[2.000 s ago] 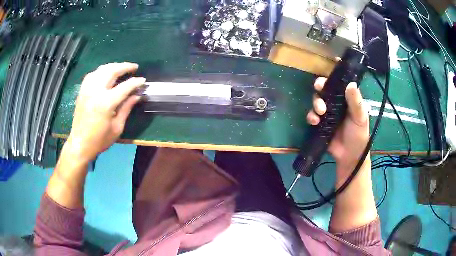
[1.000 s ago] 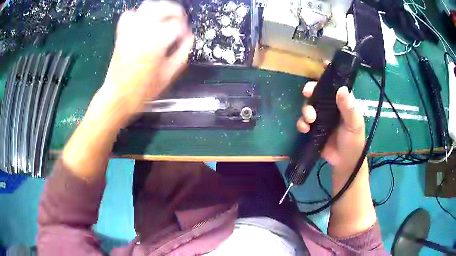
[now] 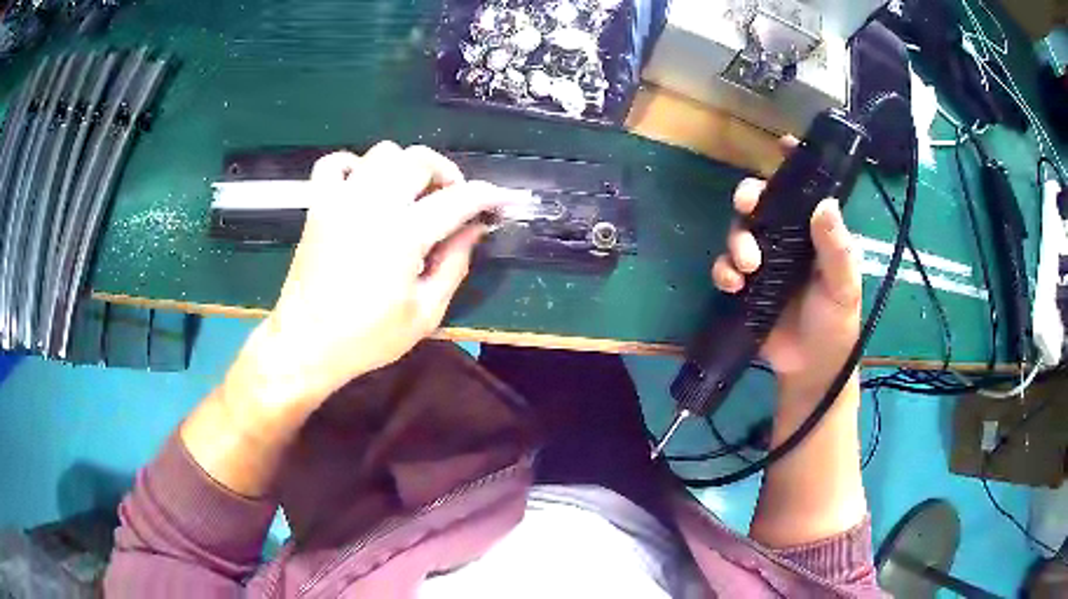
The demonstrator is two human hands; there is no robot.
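The dark jig (image 3: 562, 242) lies across the bench in front of me, with a round metal piece (image 3: 603, 236) at its right end. A silver-white strip (image 3: 260, 195) lies in its groove, partly hidden behind my left hand. My left hand (image 3: 381, 240) is over the jig, thumb and fingertips pinched on a small part (image 3: 492, 219) beside the strip's right portion; its shape is unclear. My right hand (image 3: 808, 281) grips the black electric screwdriver (image 3: 773, 263) right of the jig, its bit pointing down and left, off the bench edge.
Grey strips (image 3: 70, 199) lie in a row at left. A dark tray of shiny fittings (image 3: 451, 88) is behind the jig. A white-grey box (image 3: 703, 59) stands on a wooden block (image 3: 691, 126) at back right. Black cords (image 3: 896, 257) hang and tangle at right.
My left hand left the strip's left end, reached to the back of the bench, then came back to the strip's right portion. My right hand keeps hold of the screwdriver, nearly in place.
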